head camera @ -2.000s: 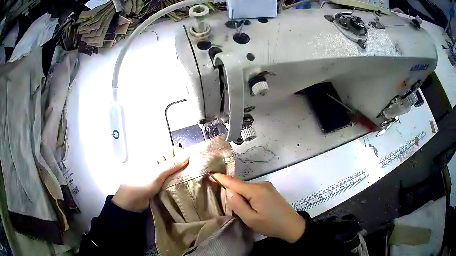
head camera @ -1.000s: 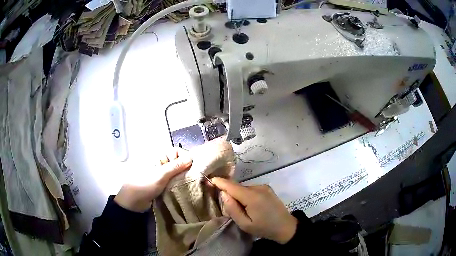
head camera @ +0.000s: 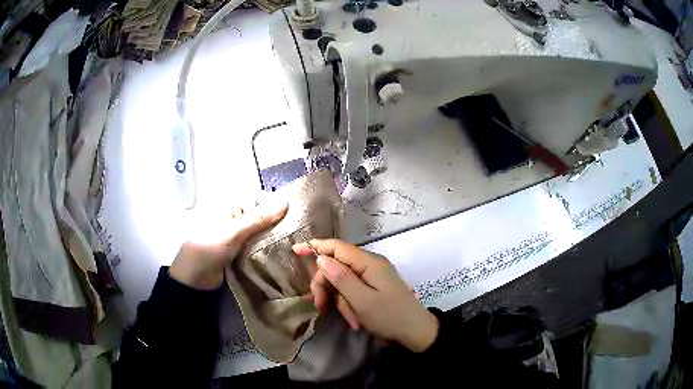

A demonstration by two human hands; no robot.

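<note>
A beige garment part point(head camera: 281, 258) hangs in front of the machine, its upper end lying just below the needle area point(head camera: 327, 161). Paler, finely striped cloth point(head camera: 334, 353) hangs beneath it. My left hand point(head camera: 220, 247) holds the garment part at its left edge, thumb on top, the other fingers partly hidden and washed out by glare. My right hand point(head camera: 372, 289) pinches a thin pointed tool point(head camera: 310, 245) between thumb and finger, its tip at the cloth's seam. The tool is small and partly hidden by the fingers.
The white machine head point(head camera: 471, 45) spans the back. A black flat pad point(head camera: 494, 140) and a red-handled screwdriver point(head camera: 549, 159) lie under its arm. A white lamp point(head camera: 182, 163) stands left. Long cut pieces point(head camera: 38, 205) heap at far left. Loose thread point(head camera: 395, 201) lies on the bed.
The view has shifted, so the machine sits higher in the picture. The beige cloth's lower edge now shows as an open loop. My right hand has turned, and its fingers are lifted slightly from the cloth.
</note>
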